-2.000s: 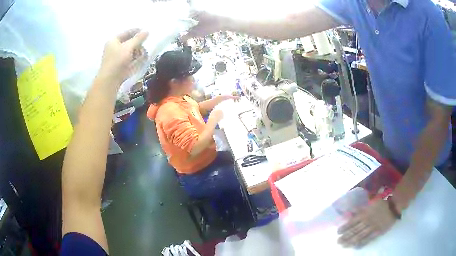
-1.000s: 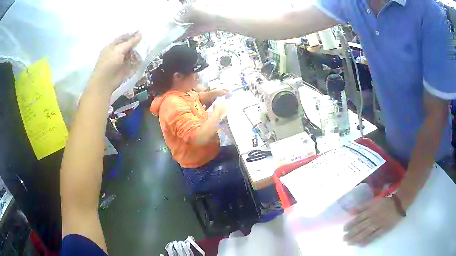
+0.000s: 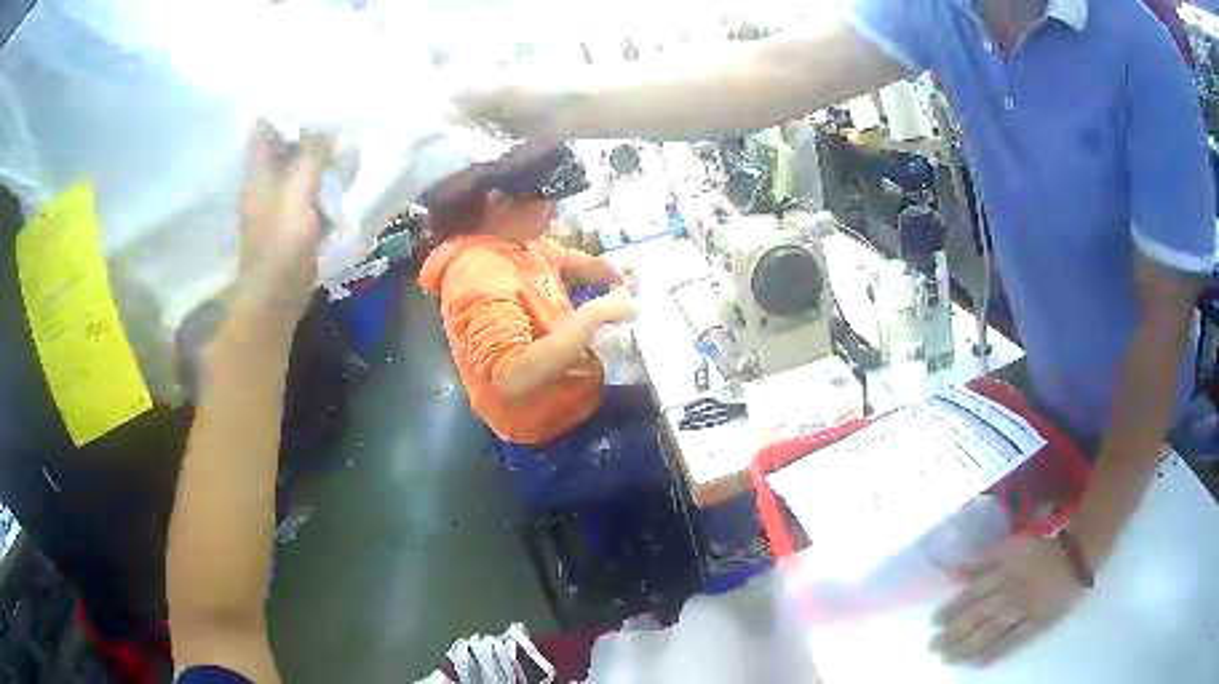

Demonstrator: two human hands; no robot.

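Sheer white cloth (image 3: pixel 147 120) hangs across the upper left, very bright at the top, with a yellow paper label (image 3: pixel 83 314) on its left part. My left hand (image 3: pixel 284 207) is raised against the cloth, fingers upward and blurred; thumb and finger look apart, and whether they pinch a fold cannot be told. Another person's hand (image 3: pixel 515 110) is at the cloth's right edge, partly lost in glare. My right hand is out of the picture.
A person in a blue shirt (image 3: pixel 1056 187) stands at right, other hand on the white surface (image 3: pixel 1150 588). A red basket (image 3: pixel 775 515) holds a printed sheet (image 3: pixel 909 461). A person in orange (image 3: pixel 515 334) sits by a sewing machine (image 3: pixel 775 281) and black-handled scissors (image 3: pixel 709 413).
My left hand has moved left and down, and its fingers look more spread. The cloth and yellow label have shifted left and lower. The seated person and basket appear farther right.
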